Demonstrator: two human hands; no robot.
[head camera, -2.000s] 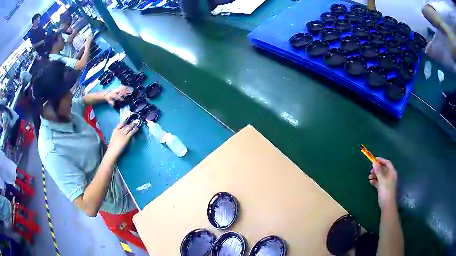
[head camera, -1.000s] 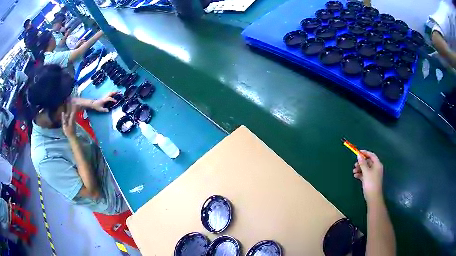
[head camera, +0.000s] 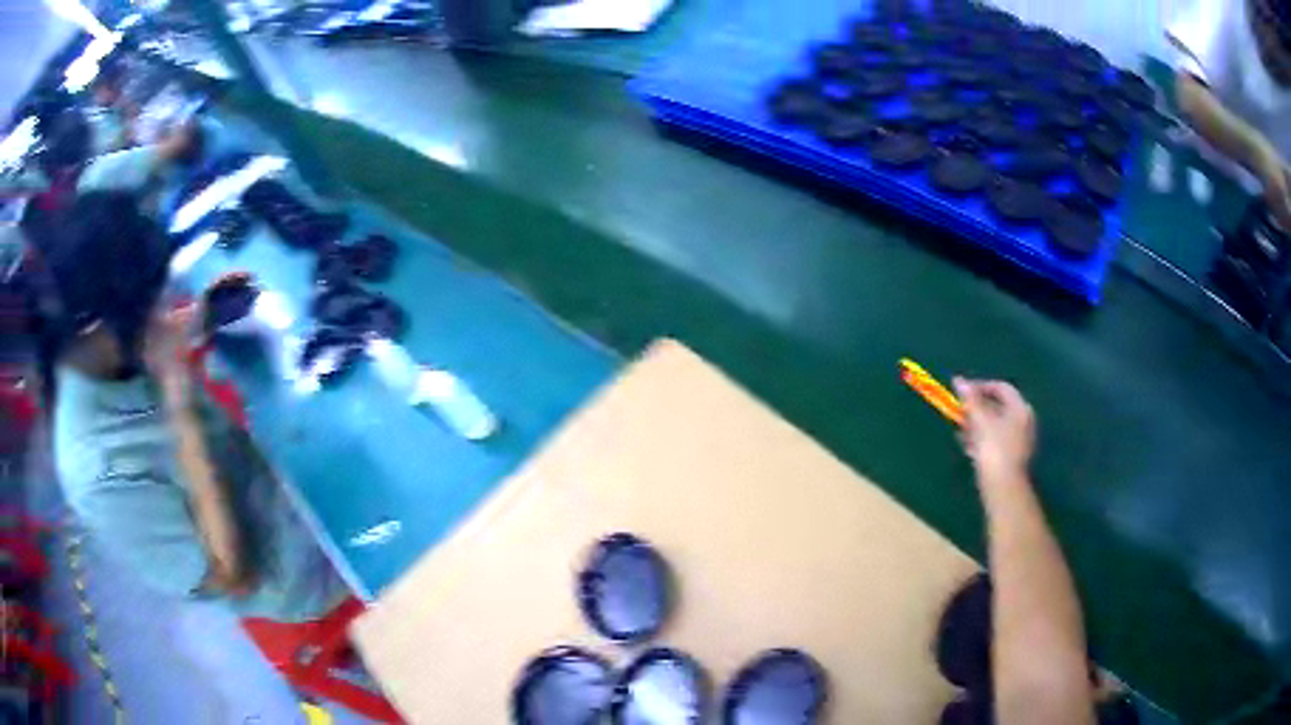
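Note:
My right hand (head camera: 997, 419) is over the dark green conveyor belt and holds a small yellow-red stick, a lighter (head camera: 932, 391), between thumb and fingers, pointing up and left. Several round black plastic shells lie on the cardboard sheet (head camera: 680, 467): one shell (head camera: 624, 586) sits alone above a row cut by the lower edge. Dark shells (head camera: 966, 633) at the cardboard's right corner are partly hidden behind my forearm. My left hand is not in view. The picture is blurred.
A blue tray (head camera: 878, 177) full of black parts is on the belt's far side. At left, a seated worker (head camera: 142, 467) is by the teal bench (head camera: 326, 482) with black parts and a white bottle (head camera: 456, 407). Another person's arm (head camera: 1229, 130) shows top right. A red stool (head camera: 305, 652) is lower left.
My right hand with the lighter has moved left and slightly up over the belt. The neighbouring worker has lifted a black part near the head. The view has shifted a little.

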